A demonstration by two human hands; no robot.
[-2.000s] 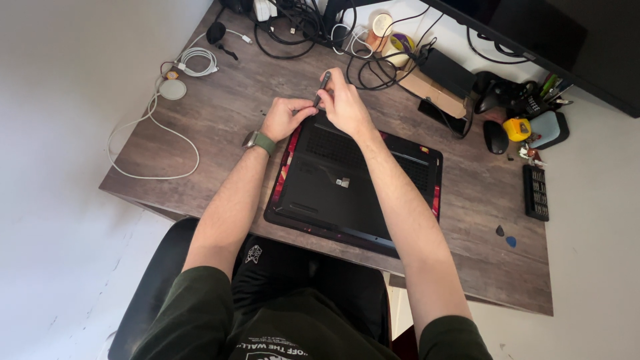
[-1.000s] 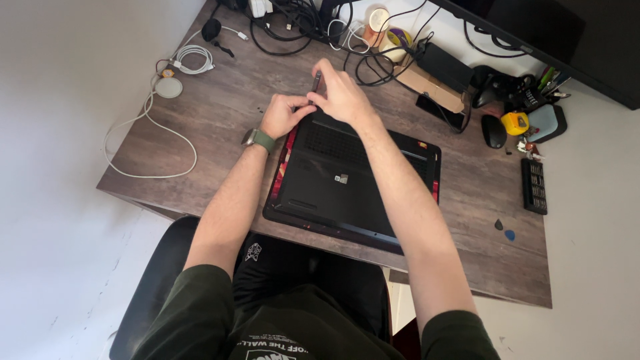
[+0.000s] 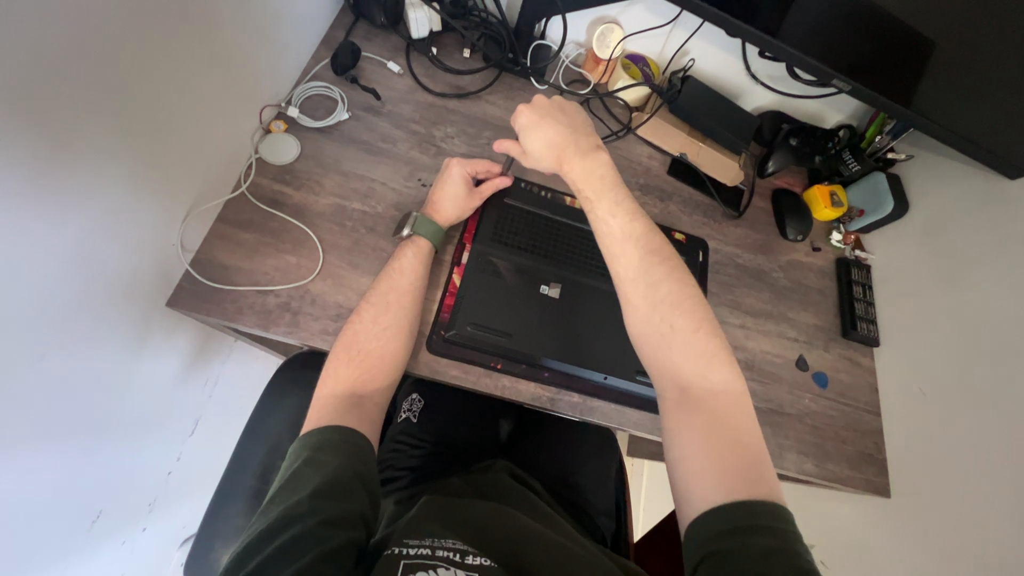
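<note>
A black laptop [image 3: 528, 312] lies upside down, its vented underside up, on a dark mat with red patterned edges [image 3: 454, 284]. At its far left corner, my right hand [image 3: 552, 136] is closed around the upper part of a dark, slim screwdriver [image 3: 508, 165], which stands nearly upright. Most of the handle is hidden inside the fist. My left hand [image 3: 464, 190] pinches the lower part of the tool between thumb and fingertips, close to the laptop's corner. The screwdriver's tip cannot be seen.
A black bit case [image 3: 858, 302] and two opening picks [image 3: 820, 379] lie at the right. Beyond them are a mouse [image 3: 791, 214], a yellow tape measure [image 3: 826, 202] and a phone [image 3: 706, 184]. Tangled cables and tape rolls [image 3: 638, 76] line the back; a white cable [image 3: 320, 104] lies left.
My right hand has changed its grip, from fingers on the upright screwdriver to a fist over its top. My left hand has stayed by the laptop's corner.
</note>
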